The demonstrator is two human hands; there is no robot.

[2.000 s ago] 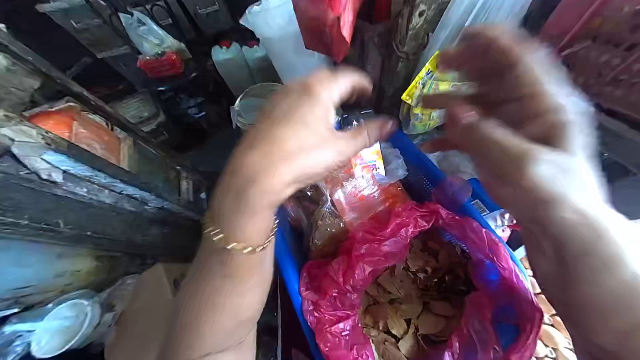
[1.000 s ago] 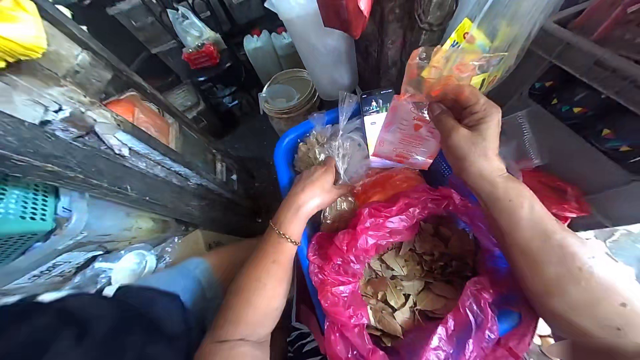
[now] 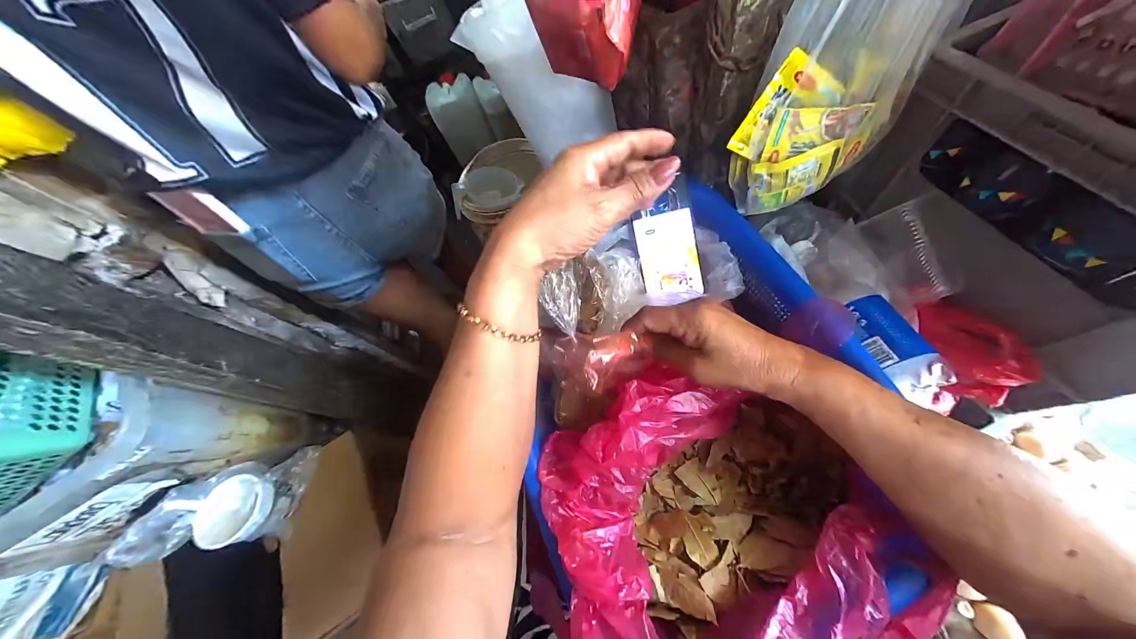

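Observation:
A blue plastic basket [image 3: 765,253] holds a pink plastic bag [image 3: 581,484], its mouth spread around dried leaves [image 3: 710,532]. My left hand [image 3: 590,195], with a chain bracelet at the wrist, is raised above the basket's far part, fingers apart and nothing seen in them. My right hand [image 3: 710,342] reaches down at the pink bag's far edge, fingers bent over a reddish clear plastic packet [image 3: 612,355]; whether it grips the packet cannot be told. Clear bags with brown contents [image 3: 590,288] lie beyond. A phone with a lit screen [image 3: 667,257] lies between the hands.
A person in a striped shirt and denim shorts [image 3: 342,209] stands at the left. Behind are a white bucket [image 3: 497,182] and jugs [image 3: 460,115]. A clear bag of yellow packets [image 3: 799,133] hangs at back right, near a grey crate [image 3: 1029,115]. A cardboard box [image 3: 333,532] sits lower left.
My left hand has let go of the clear bag and risen. My right hand has come down from near the yellow packets to the pink bag's edge. A person has come into view at the left.

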